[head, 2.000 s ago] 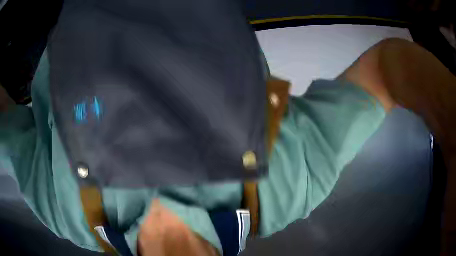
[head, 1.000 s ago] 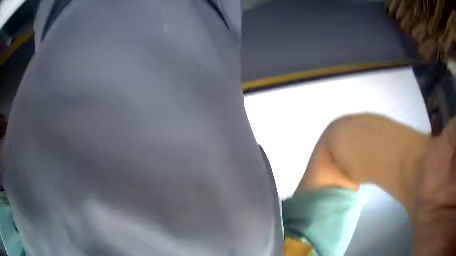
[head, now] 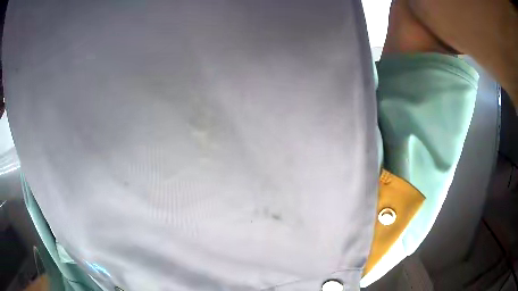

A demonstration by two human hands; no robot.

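A plain grey apron fills most of the view, close to the camera, with faint small marks on it. A white snap shows at its bottom edge. A tan-brown tab with a round metal snap sticks out beside the apron at the right. A mint-green sleeve lies along the right side, with a bare, bent arm above it, cut off by the frame. Neither my left hand nor my right hand is in view. No work piece can be made out.
A narrow strip of white surface shows at the top, between the apron and the arm. A grey surface lies behind the sleeve at the right. A dark area with thin lines is at the lower right.
The view has shifted. The apron now covers more of it, the white surface has shrunk to a strip, and the bent arm appears higher. The brown stack at upper right is gone from view.
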